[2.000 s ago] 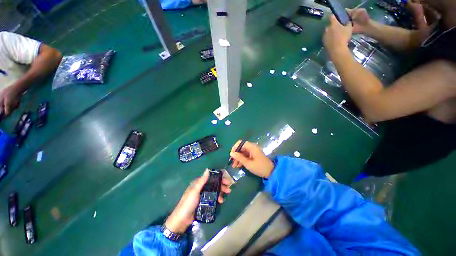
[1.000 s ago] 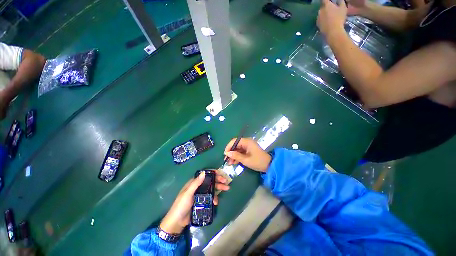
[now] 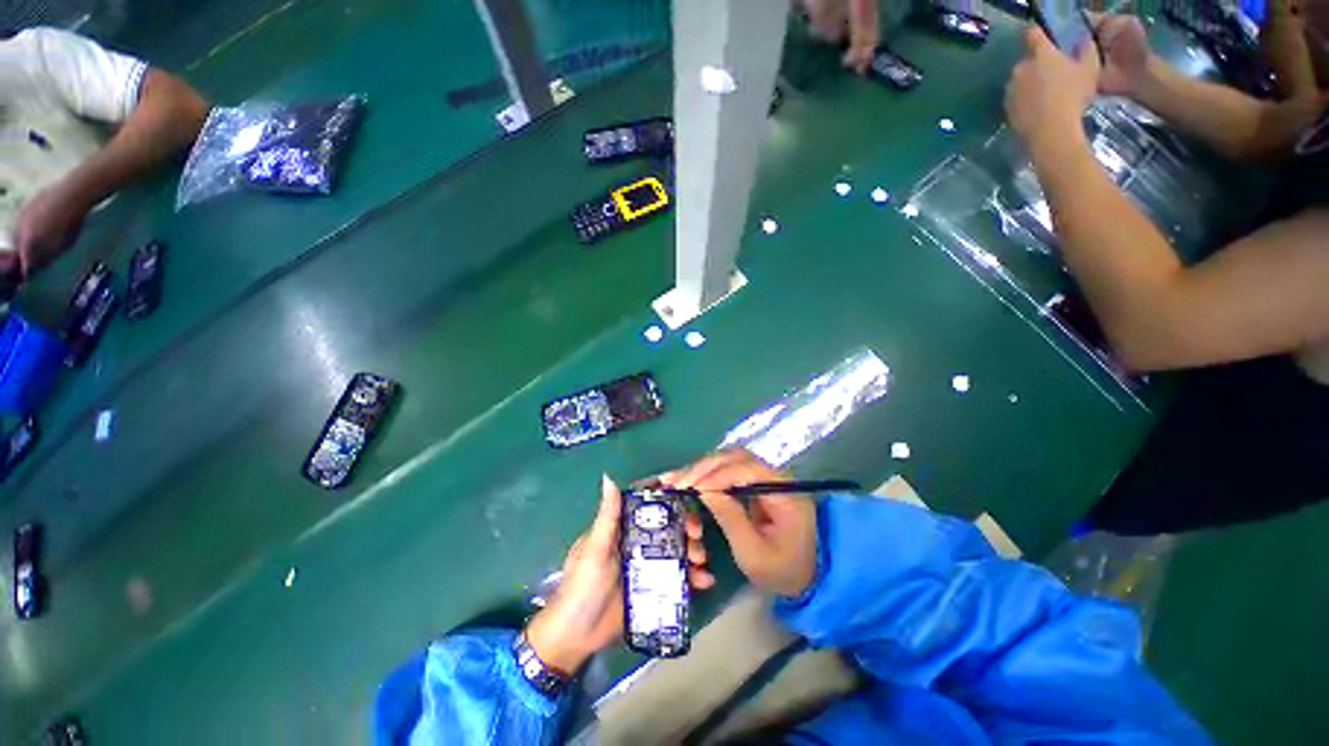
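Observation:
An open phone unit [image 3: 656, 583], black with a silvery white board facing up, is in my left hand [image 3: 583, 590], upright in view. My right hand [image 3: 755, 522] holds a thin dark stick-like tool [image 3: 794, 487], with its tip at the phone's top end; whether it touches is too small to tell. Another open phone unit [image 3: 602, 410] lies on the green surface just beyond my hands. A shiny clear plastic strip [image 3: 816, 408] lies beyond my right hand. Cream rectangles [image 3: 896, 499] are partly hidden behind my right sleeve.
A grey metal post [image 3: 714, 175] stands ahead. Phones lie on the belt, one open [image 3: 351, 430], one yellow-framed [image 3: 621, 210]. A bag of small parts [image 3: 277, 146] is far left. A clear tray [image 3: 1020, 262] lies right, under another person's arms. Another person's arm is at left.
The phone in my left hand now shows its bright white board side. My right hand has moved down to the phone, and the tool now lies nearly level. The view has shifted.

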